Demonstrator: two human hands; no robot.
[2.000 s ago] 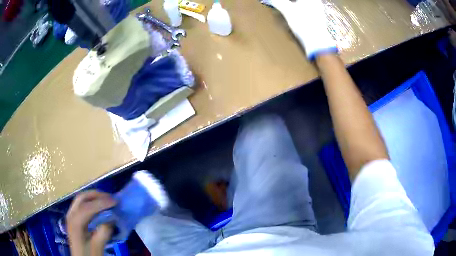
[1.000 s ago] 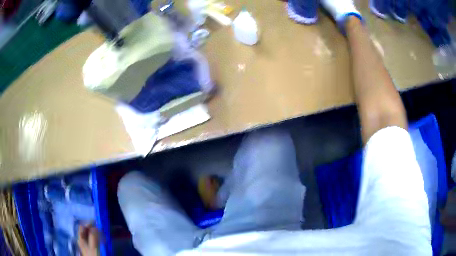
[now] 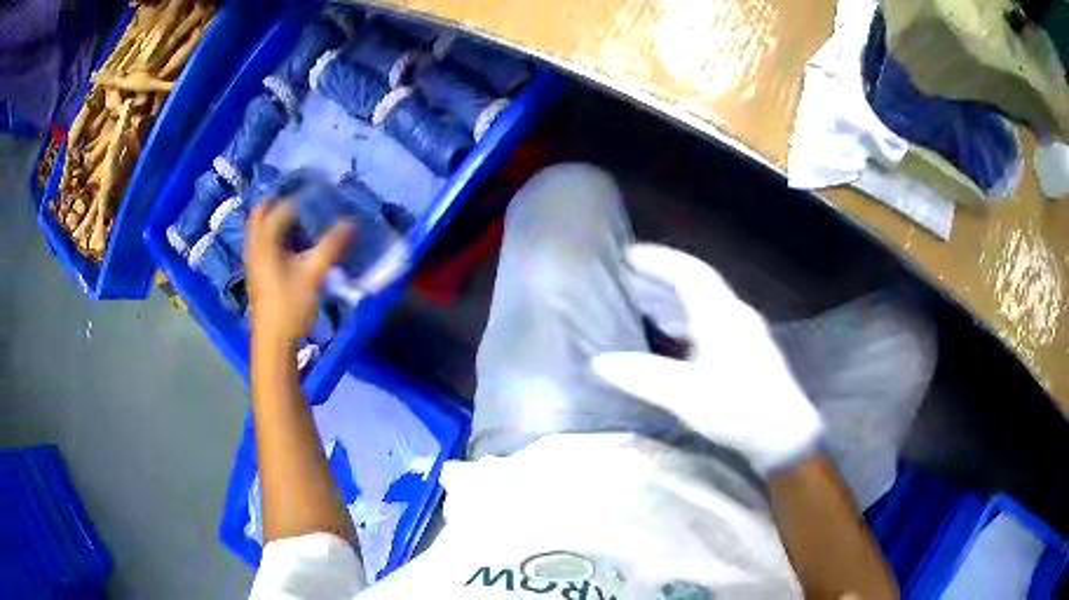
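My left hand (image 3: pixel 287 264) is bare and blurred, above the blue crate (image 3: pixel 451 217) at the upper left. Its thumb and fingers are around a small blue denim boot (image 3: pixel 340 223) with a pale fluffy edge. More denim boots (image 3: pixel 252 129) lie in rows on a pale liner in the crate. My right hand (image 3: pixel 715 358), in a white glove, is over my lap with thumb and fingers apart, holding nothing visible. Another denim boot (image 3: pixel 932 123) sits under the cream press pad (image 3: pixel 996 59) at the upper right, partly cut off by the picture's edge.
A crate of tan sticks (image 3: pixel 123 117) is at the far left. A lower blue crate with a pale liner (image 3: pixel 363 445) is below the boot crate. The curved brown bench (image 3: pixel 703 47) carries white cloth (image 3: pixel 838 106) by the press. More blue crates are at the lower left and lower right.
The view has swung towards the crates on my left. My right hand has come off the bench to above my lap. My left hand, nearly out of view before, is now over the crate with a boot.
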